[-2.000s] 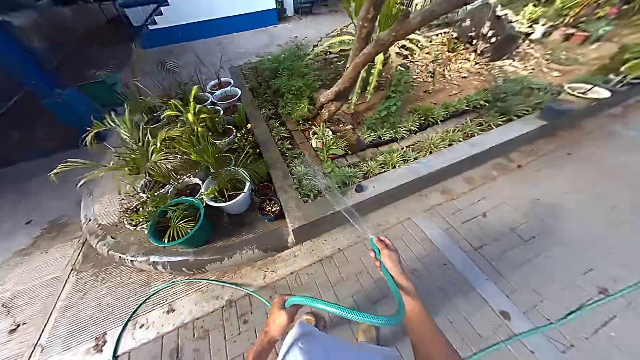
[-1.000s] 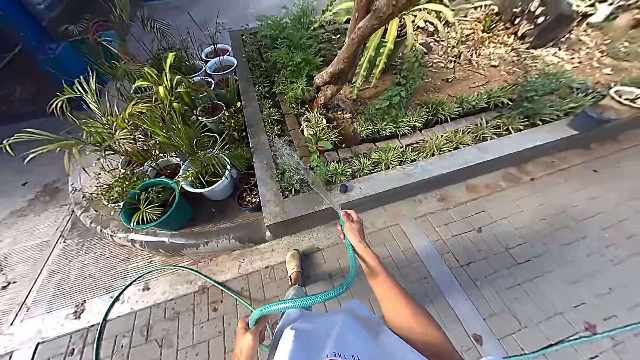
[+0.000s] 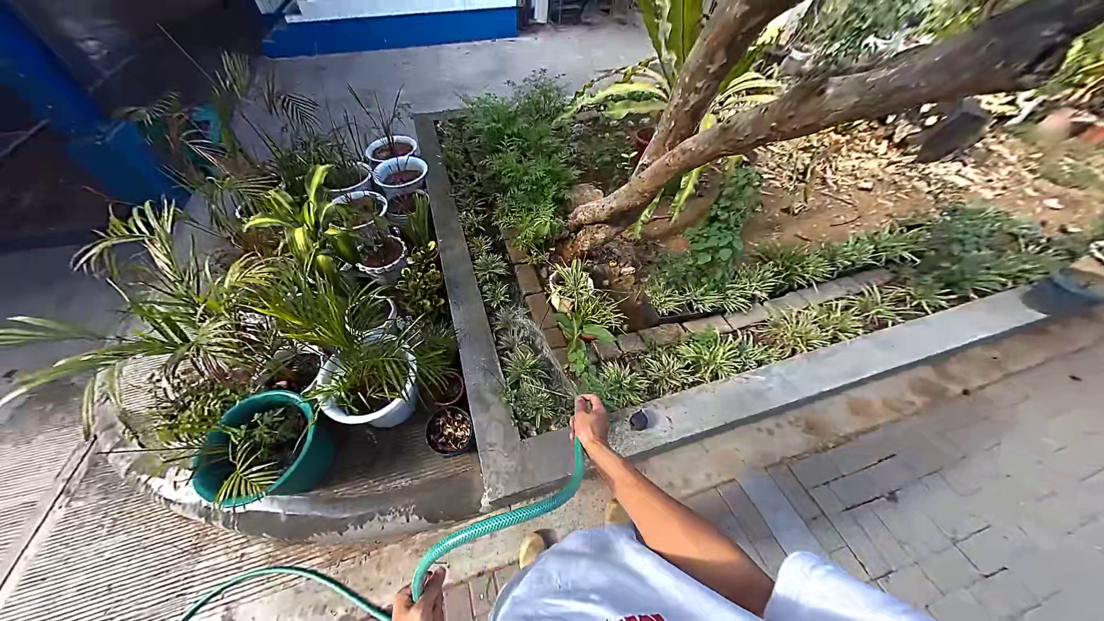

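My right hand grips the end of a green garden hose just over the concrete curb of the planting bed. A thin spray of water leaves the hose end toward the low spider plants in the bed's near corner. Lower down, my left hand is closed around the same hose, partly cut off by the bottom edge. Between the hands the hose bends in a curve, and another length of it runs off at the lower left.
Potted palms, a green tub and a white pot stand on the raised concrete at left. The concrete curb edges the bed. A leaning tree trunk crosses above it. Brick paving lies at right.
My right hand has moved forward with the hose end and is now over the curb. My feet are closer to the bed's corner, and the pots and bed appear nearer.
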